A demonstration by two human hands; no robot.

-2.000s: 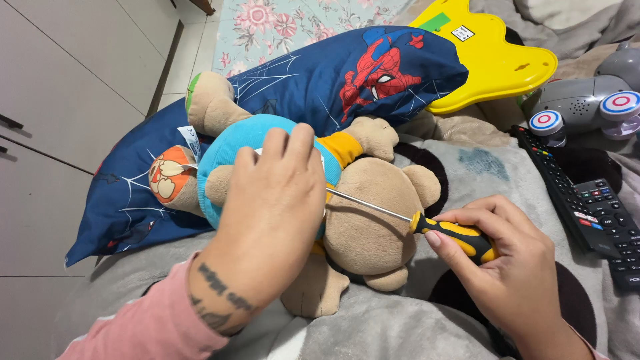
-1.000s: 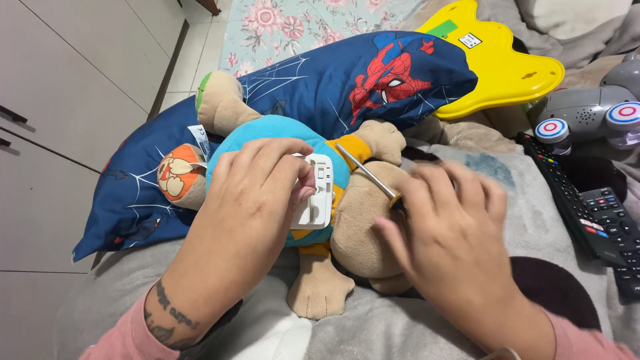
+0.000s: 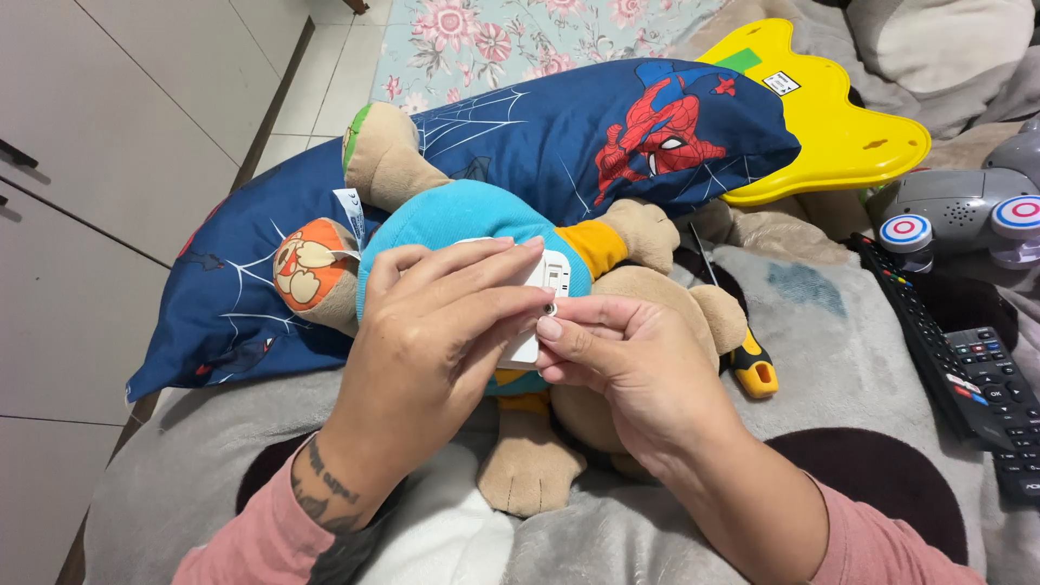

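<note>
A plush toy [image 3: 463, 211] with a turquoise body and beige limbs lies across a blue pillow, a white plastic module [image 3: 556, 264] on its body. My left hand [image 3: 439, 333] rests over the module, fingers bent along it and partly hiding it. At the module's edge, my right hand [image 3: 617, 349] pinches with thumb and index finger around a small round part [image 3: 550, 309], which looks like a screw or its post; which one I cannot tell. A yellow and black screwdriver [image 3: 754, 366] lies on the grey blanket, right of the plush head.
Behind the toy is the Spider-Man pillow [image 3: 520, 130]. A yellow plastic panel [image 3: 845, 146] lies at the upper right. A grey toy [image 3: 942, 203] and remote controls [image 3: 934, 349] are at the right. Grey cabinets [image 3: 89, 203] stand at the left.
The right hand has put down the screwdriver, held in the earlier frames, and has moved left to the module's edge. The left hand has stayed at the module.
</note>
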